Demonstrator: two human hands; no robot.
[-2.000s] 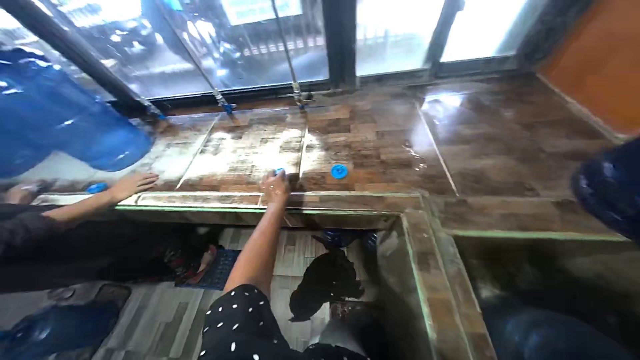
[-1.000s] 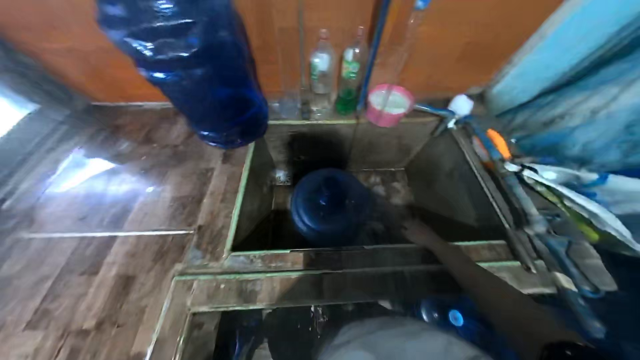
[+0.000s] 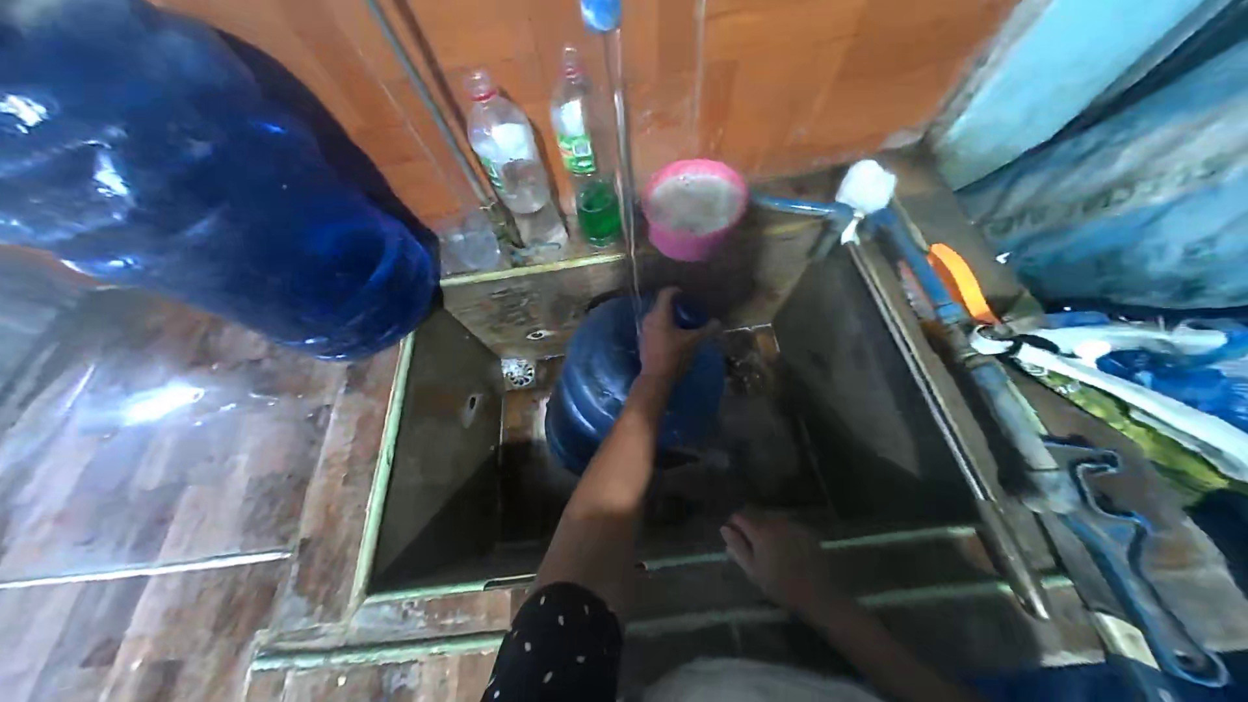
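In the tiled basin (image 3: pixel 429 487) a large blue plastic water jug (image 3: pixel 595 380) lies or leans, its neck toward the back. My left hand (image 3: pixel 673 336) reaches over it and grips it near the neck; the fingertips are partly blurred. Nearer the basin's front edge, my right hand (image 3: pixel 775 556) holds nothing, with its fingers loosely curled in shadow. A thin clear stream or tube runs down from a blue fitting (image 3: pixel 602 14) to the jug.
Another big blue jug (image 3: pixel 234 185) looms at the upper left. Behind the basin stand plastic bottles (image 3: pixel 512 161) and a pink tub (image 3: pixel 695 210). Along the right ledge lie a blue pipe (image 3: pixel 1009 409), a brush with an orange part (image 3: pixel 960 283), plastic bags (image 3: pixel 1150 370) and a blue tool (image 3: pixel 1141 575).
The view has swung from the window ledge to the basin. One second ago the jug stood more upright there with a hand at its right; now my left hand is on it.
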